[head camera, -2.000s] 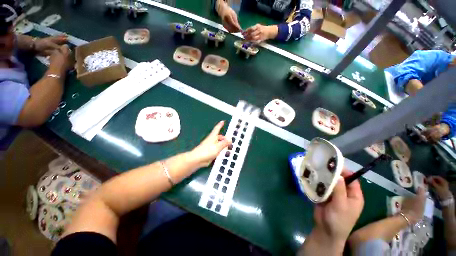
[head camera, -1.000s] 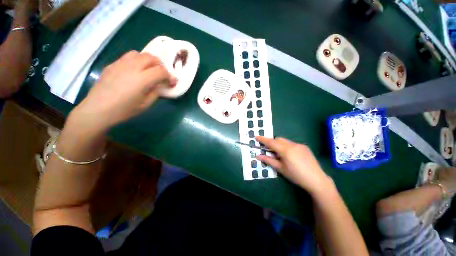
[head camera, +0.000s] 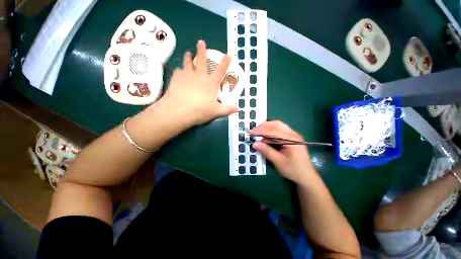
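My left hand (head camera: 194, 91) is spread over a cream plastic housing (head camera: 231, 81), which lies partly on a white die-cut strip (head camera: 247, 23) with two columns of dark rounded squares. Its thumb tip touches the strip. It is unclear whether the hand grips the housing. My right hand (head camera: 280, 149) holds slim dark tweezers (head camera: 290, 141) crosswise, one end pointing right toward the tray. Its fingertips are over the strip's lower part. Two more housings (head camera: 132, 76) overlap each other left of my left hand, with copper-trimmed holes and round grilles.
A blue tray (head camera: 335, 136) of thin white rings stands right, by a grey metal post (head camera: 424, 93). More housings (head camera: 368, 45) lie beyond the pale bench strip. White strips (head camera: 53, 45) lie upper left. A carton (head camera: 20, 131) holds housings lower left. Another person's arm (head camera: 409, 212) is lower right.
My left hand has moved right, from the left housings onto the one beside the strip. Two housings now overlap at left. The right hand remains over the strip; the tweezers now point right.
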